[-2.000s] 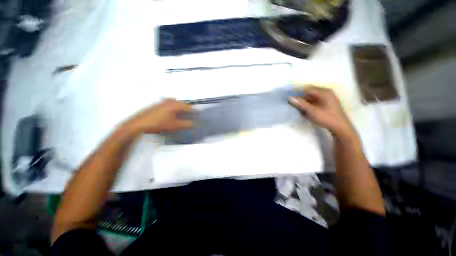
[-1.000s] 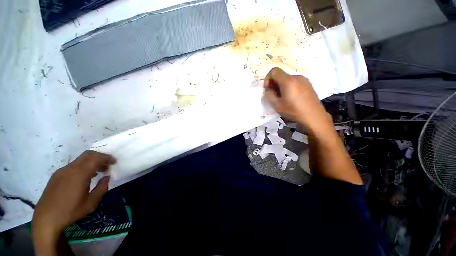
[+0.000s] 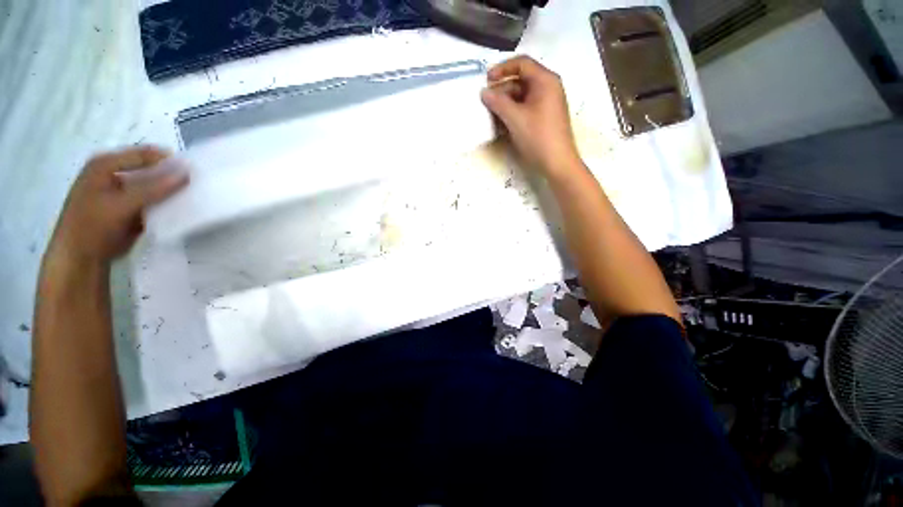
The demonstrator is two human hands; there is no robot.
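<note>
A white interlining strip is stretched between my two hands, slightly blurred, over a grey fabric strip. The grey strip lies on the white table and shows beyond the white strip's far edge. My left hand pinches the strip's left end. My right hand pinches its right end near the far corner. The interlining stack lies along the near table edge. A navy patterned fabric piece lies beyond the grey strip.
The dark iron stands at the far edge of view, touching or close to the navy piece. A brown rest plate lies at the right. A green crate is below the left table edge. White scraps lie on the floor; a fan stands right.
The hands have moved from the near-edge stack out over the grey strip, carrying a white strip between them. The view has shifted, bringing the iron back into sight.
</note>
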